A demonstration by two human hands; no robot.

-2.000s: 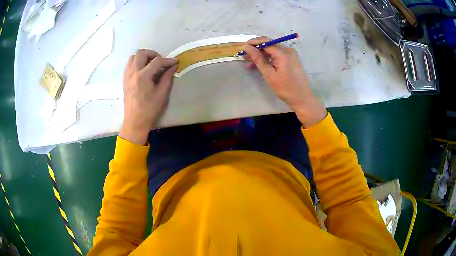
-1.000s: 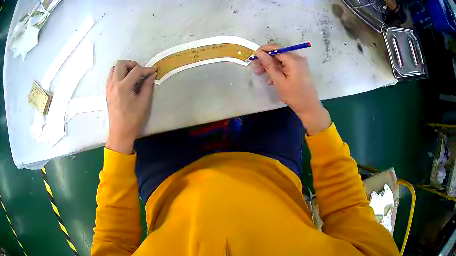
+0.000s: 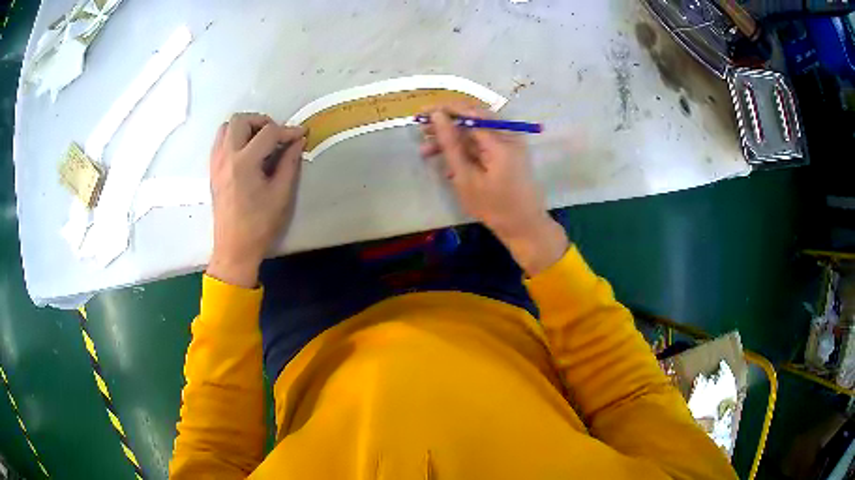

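The tan curved collar template (image 3: 375, 108) lies on a white curved collar piece (image 3: 412, 82), which shows as a border around it. My left hand (image 3: 251, 192) pinches the left end of the template and white piece against the table. My right hand (image 3: 487, 173) holds the dark blue pencil (image 3: 502, 124), slightly blurred. The pencil tip is at the lower edge of the template, right of its middle. The right end of the white piece is uncovered by my hand.
White cut pieces (image 3: 141, 141) and a small tan card pattern (image 3: 82, 173) lie on the table at left. White scraps (image 3: 64, 58) are at the far left. An iron rest (image 3: 769, 117) and part of an iron (image 3: 698, 26) are at the right edge. A waste box (image 3: 708, 375) stands low right.
My right hand with the pencil has moved left from the template's right end to its lower edge. My left hand keeps its hold at the left end. The whole view has shifted slightly.
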